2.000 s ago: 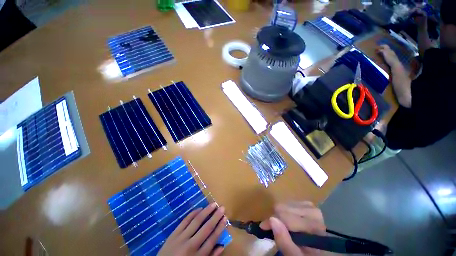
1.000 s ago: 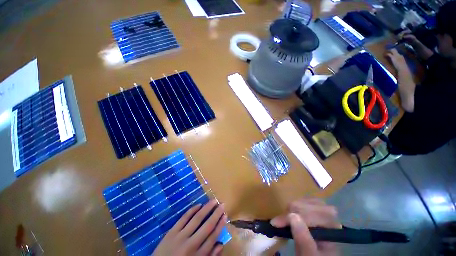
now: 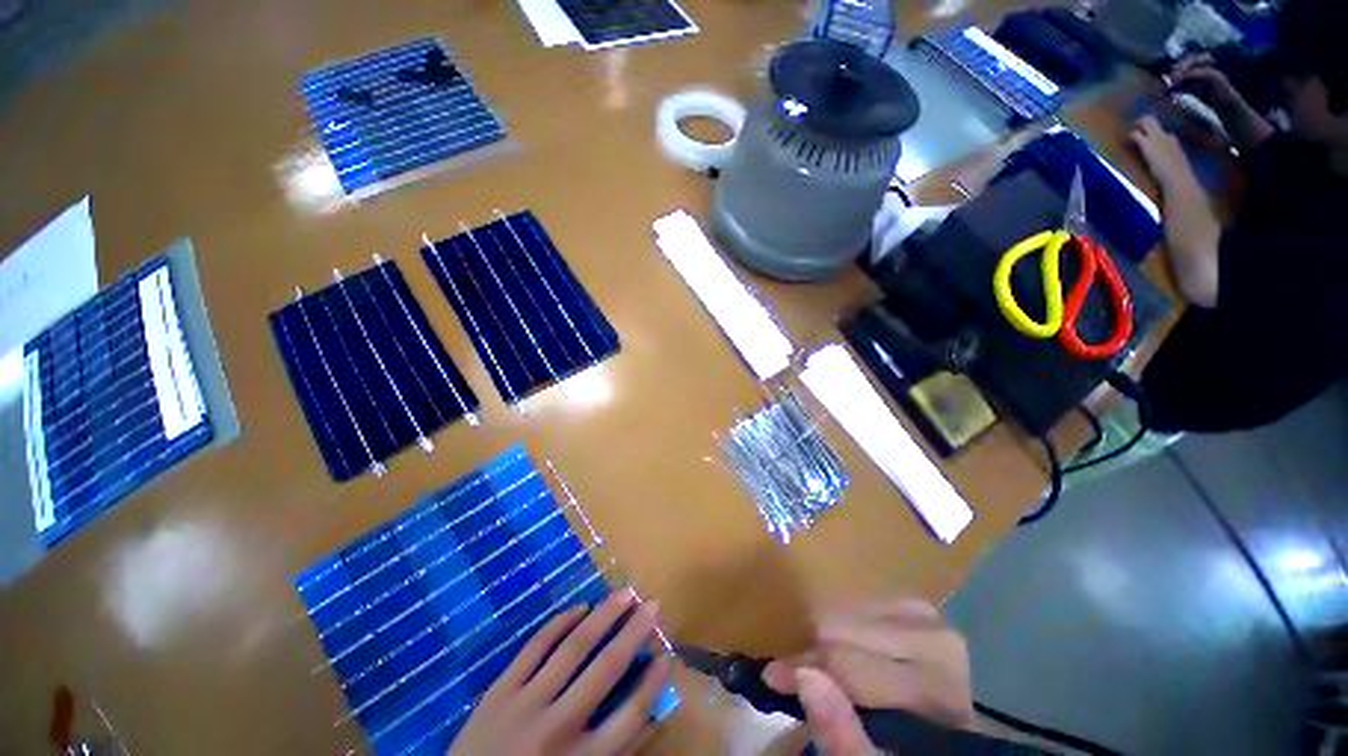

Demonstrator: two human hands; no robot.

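A bright blue solar cell panel with pale parallel lines lies on the table nearest me. My left hand lies flat on its lower right part, fingers a little apart, fingertips at the right edge. A thin silver ribbon runs along that edge. My right hand grips a dark soldering iron. The iron's tip points left and is at the ribbon beside my left fingertips; I cannot tell whether it touches. The bottom of the panel is cut off by the picture's edge.
Two dark solar cells lie behind the panel. Silver ribbon pieces and white strips lie at right, near a sponge stand, grey canister, tape roll and scissors on a black box. A person sits at far right.
The iron's tip has moved left to the panel's edge and the iron slants more steeply than a second ago. The left hand stays on the panel. The whole view has shifted slightly.
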